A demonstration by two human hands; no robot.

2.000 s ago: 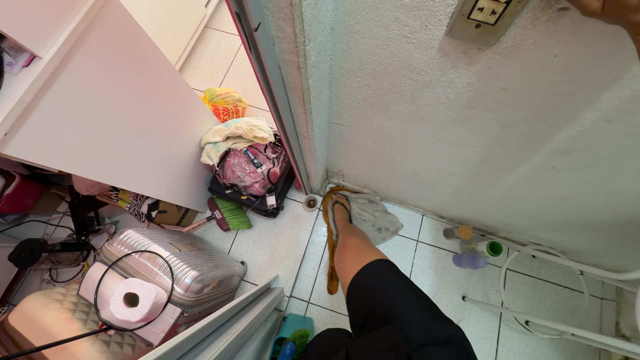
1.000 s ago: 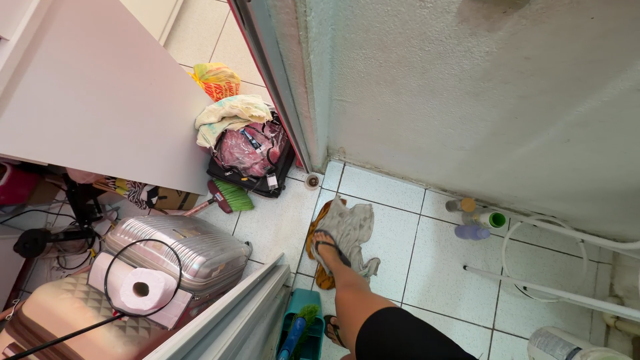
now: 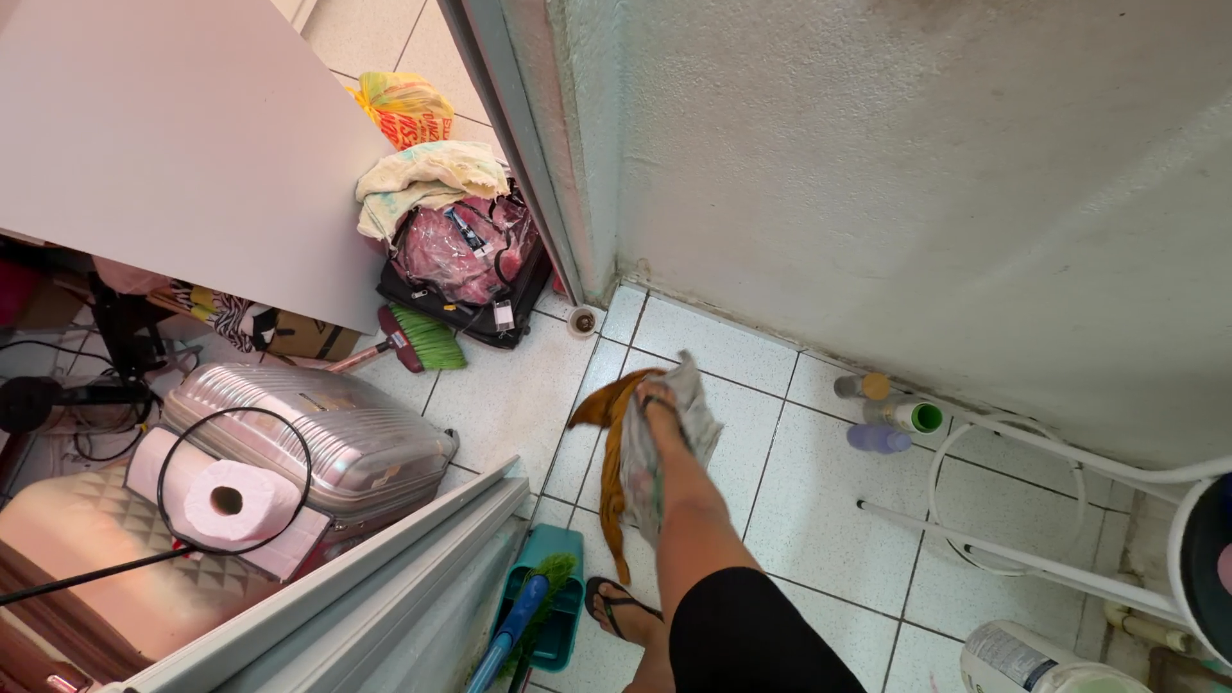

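Neither my left hand nor my right hand shows in the head view, so what they hold cannot be seen. One foot in a black flip-flop presses on a grey cloth (image 3: 707, 409) and a brown cloth (image 3: 613, 472), which lie bunched together on the white floor tiles. The other foot, also in a flip-flop (image 3: 616, 608), stands on the tiles beside a teal dustpan (image 3: 561, 635). A green-bristled brush with a blue handle (image 3: 520, 606) lies in the dustpan.
A floor drain (image 3: 582, 321) is by the doorway. Bottles (image 3: 878, 439) and a white metal stand (image 3: 1039, 568) are at right. Left are a silver suitcase (image 3: 318, 443), a green broom (image 3: 431, 337), a black suitcase (image 3: 500, 327) and a folding door (image 3: 366, 597).
The right hand seen at the upper right two seconds ago has left the view. The foot and the cloths have moved away from the wall corner, and the other foot has come into view.
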